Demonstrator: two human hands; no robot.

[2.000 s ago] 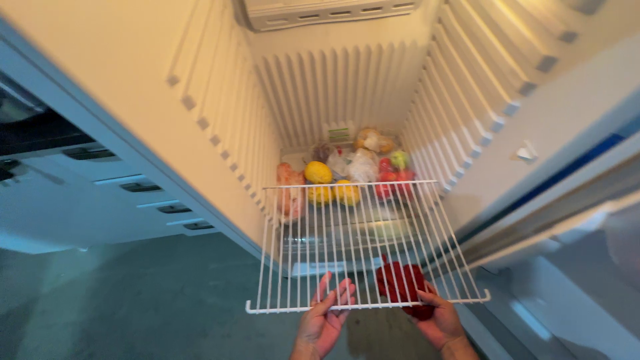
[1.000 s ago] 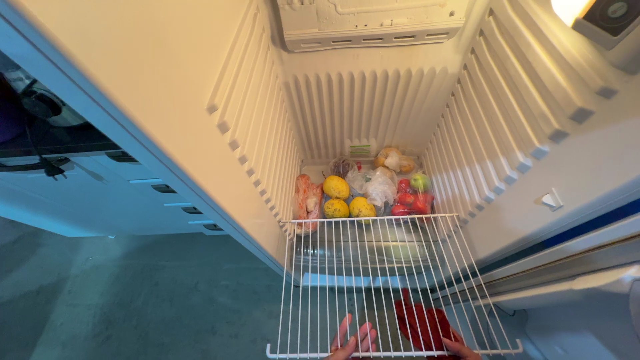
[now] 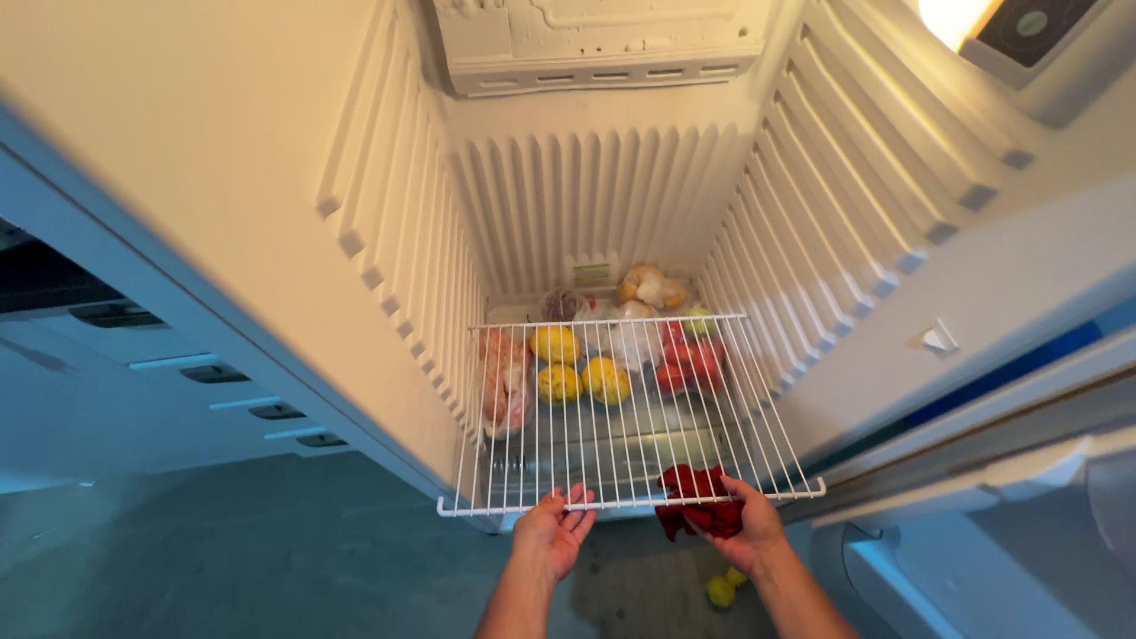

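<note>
A white wire refrigerator shelf (image 3: 621, 503) lies across the lower part of the open refrigerator, its front edge toward me. My left hand (image 3: 557, 532) grips that front edge near its middle, palm up, fingers under the wires. A dark red cloth (image 3: 701, 506) is in my right hand (image 3: 753, 528), which holds it against the front edge farther right. Beneath and behind the wires are several yellow round fruits (image 3: 607, 381), a bag of pinkish-orange food (image 3: 506, 382), red produce in plastic (image 3: 688, 362) and a white plastic bag (image 3: 635, 337).
Ribbed side walls (image 3: 390, 257) with shelf slots flank the shelf. At the back sits a bag of yellowish-brown food (image 3: 650, 287). The refrigerator door (image 3: 1003, 532) stands open at right, a lamp housing (image 3: 1021, 35) is above, and a yellow object (image 3: 721, 590) lies on the floor.
The shelf, held in both hands, has moved inward and now overlaps the fruit and bags, which earlier showed mostly beyond its back edge. The view has shifted somewhat.
</note>
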